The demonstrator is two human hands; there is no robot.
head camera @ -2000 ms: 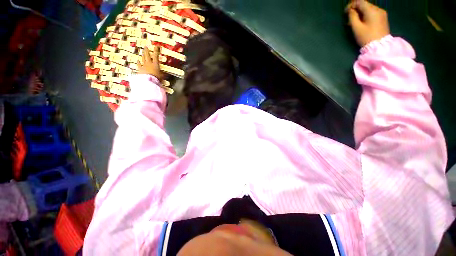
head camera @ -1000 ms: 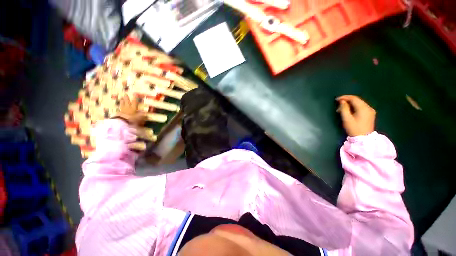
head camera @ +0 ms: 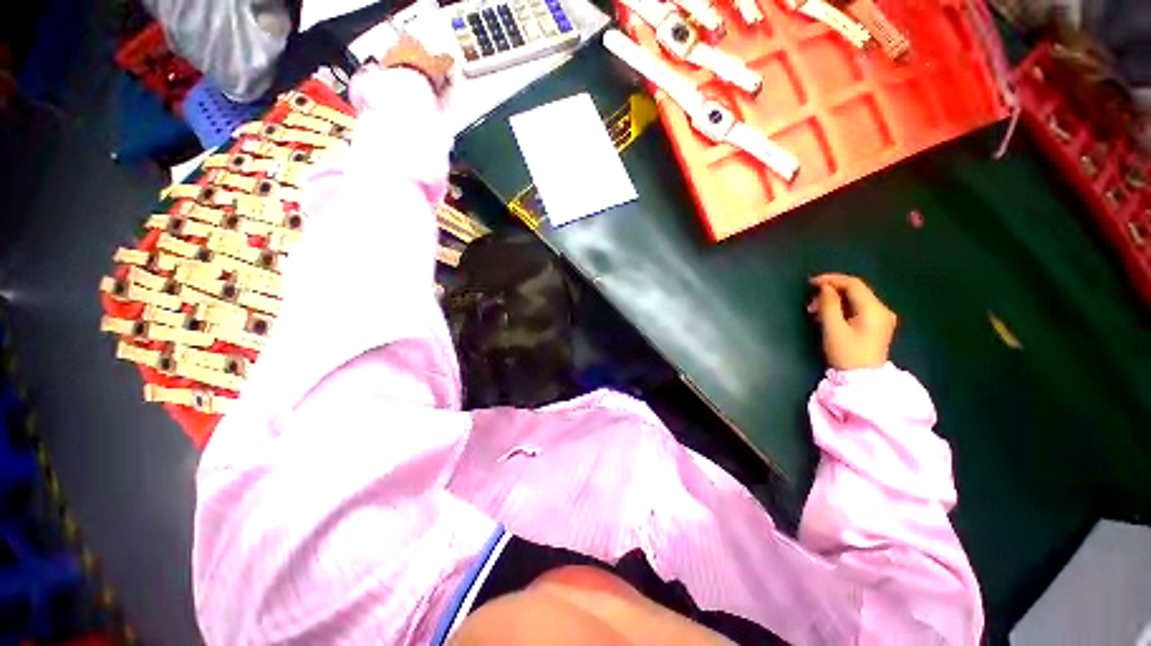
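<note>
My left hand (head camera: 418,61) is at the top left, over the papers just left of the calculator (head camera: 501,30). Whether it holds anything cannot be told. My right hand (head camera: 856,323) rests on the green bench mat with its fingers curled; whether something small is between the fingers cannot be told. A full tray (head camera: 196,425) at the left is covered with beige-strapped watches, partly hidden by my left sleeve. A white paper slip (head camera: 573,159) lies on the mat. A red compartment tray (head camera: 836,149) holds a few watches, one watch (head camera: 714,120) near its left side.
Another red tray (head camera: 1096,162) is at the far right. A grey-white object (head camera: 1088,591) is at the lower right. A small pink piece (head camera: 915,218) lies on the mat. The bench edge runs diagonally beside my dark camouflage-covered leg (head camera: 511,309). A grey sleeve (head camera: 227,41) shows at top left.
My left hand has moved from the full tray up to the papers by the calculator. The view has shifted, showing more of the bench. My right hand stays curled on the mat.
</note>
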